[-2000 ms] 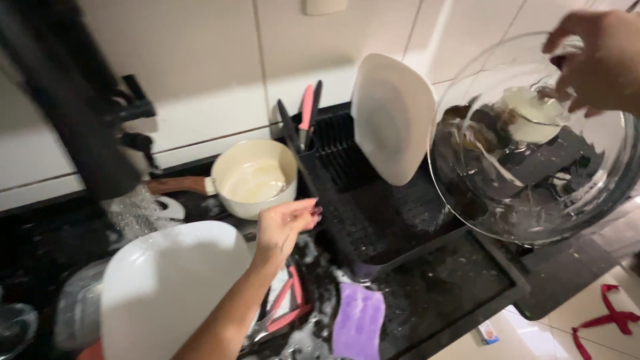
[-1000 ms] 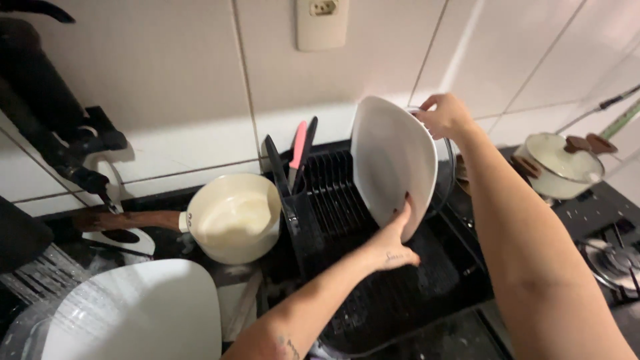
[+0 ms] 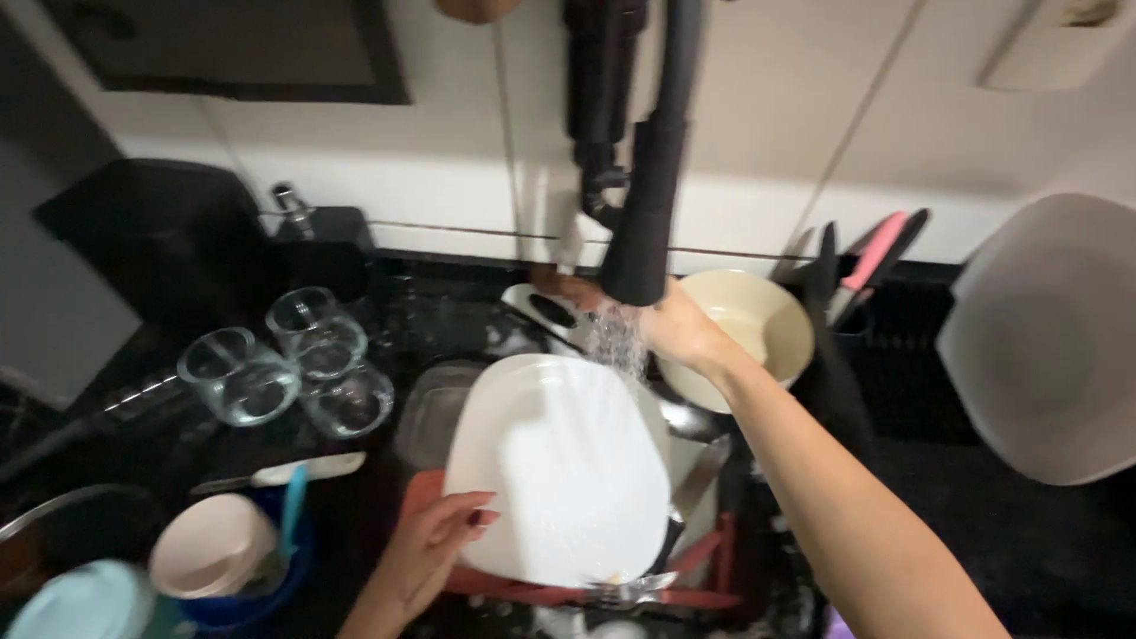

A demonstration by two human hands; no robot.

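Note:
My left hand (image 3: pixel 430 550) is at the lower left edge of a white squarish plate (image 3: pixel 559 470), fingers curved with a gap between them; whether it touches the plate is unclear. Beyond the plate, my right hand (image 3: pixel 670 324) reaches behind the running spray head of a black faucet (image 3: pixel 637 222), its fingers partly hidden by spout and water. A cream saucepan (image 3: pixel 754 319) stands just right of that hand. Beneath the plate lie a red item (image 3: pixel 426 488), a clear container (image 3: pixel 435 417) and several utensils (image 3: pixel 630 590) in the sink area.
Several drinking glasses (image 3: pixel 240 377) stand at left, before a black bin-like box (image 3: pixel 160 240). Nearer are a pink cup (image 3: pixel 213 546) in a blue bowl and a light blue cup (image 3: pixel 84 603). On the right, a white dish (image 3: pixel 1056 346) and knives (image 3: pixel 874 253) stand in the black rack.
Both hands have left the white dish standing in the rack and moved left to the sink. The glass lid my right hand held two seconds ago is out of view. The view has swung left.

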